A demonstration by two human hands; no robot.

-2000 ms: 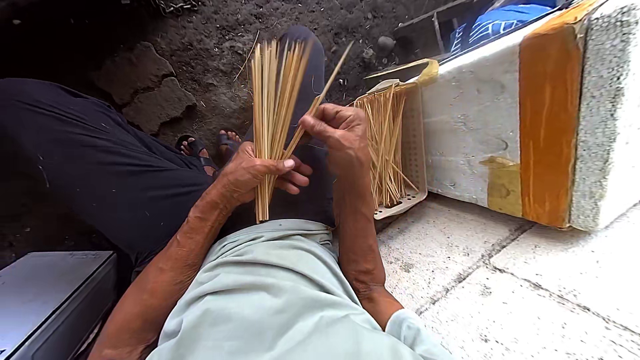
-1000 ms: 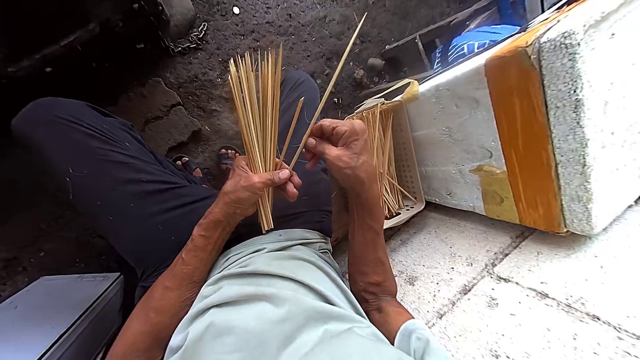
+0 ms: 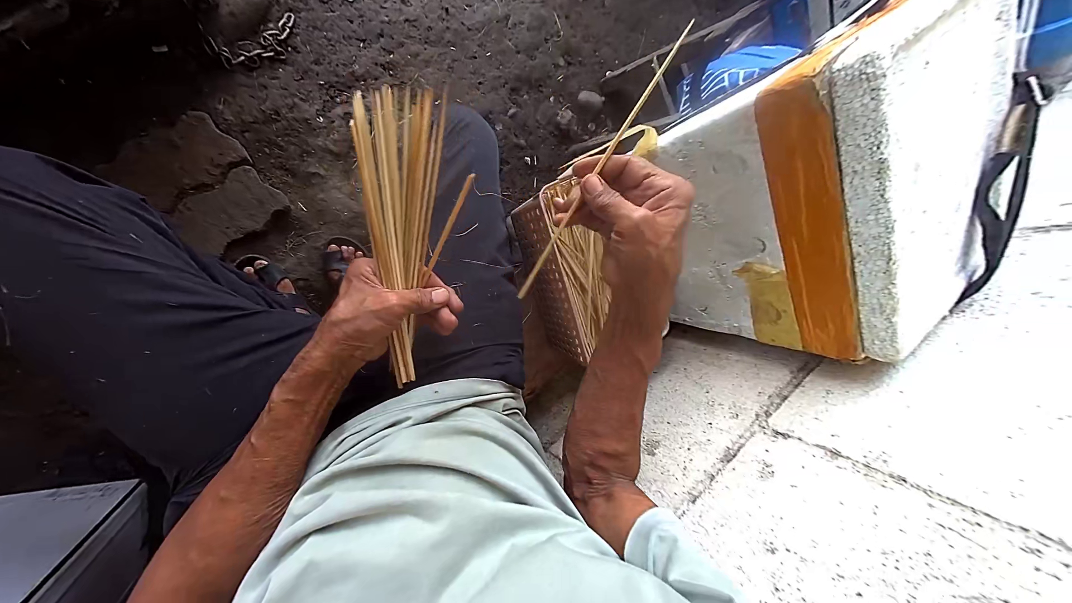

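Note:
My left hand (image 3: pixel 394 306) is closed around the lower part of a bundle of thin wooden sticks (image 3: pixel 398 201), which fans out upward over my thigh. One shorter stick (image 3: pixel 452 222) leans out to the right of that bundle, its lower end at my left fingers. My right hand (image 3: pixel 632 205) pinches a single long stick (image 3: pixel 643 96) between thumb and fingers, slanting up to the right and apart from the bundle. Beneath and beside my right hand, a perforated plastic basket (image 3: pixel 544 272) holds many more such sticks (image 3: pixel 586 276), partly hidden by my hand and forearm.
A white foam box (image 3: pixel 720 209) with orange tape (image 3: pixel 808 209) stands right of the basket on pale paving (image 3: pixel 879 419). Dark soil with flat stones (image 3: pixel 226 201) and a chain (image 3: pixel 255 42) lies ahead. A grey box edge (image 3: pixel 67 536) is at lower left.
My right hand has moved right, away from the bundle, with the single stick in it; earlier it was close beside my left hand. My left hand still holds the bundle.

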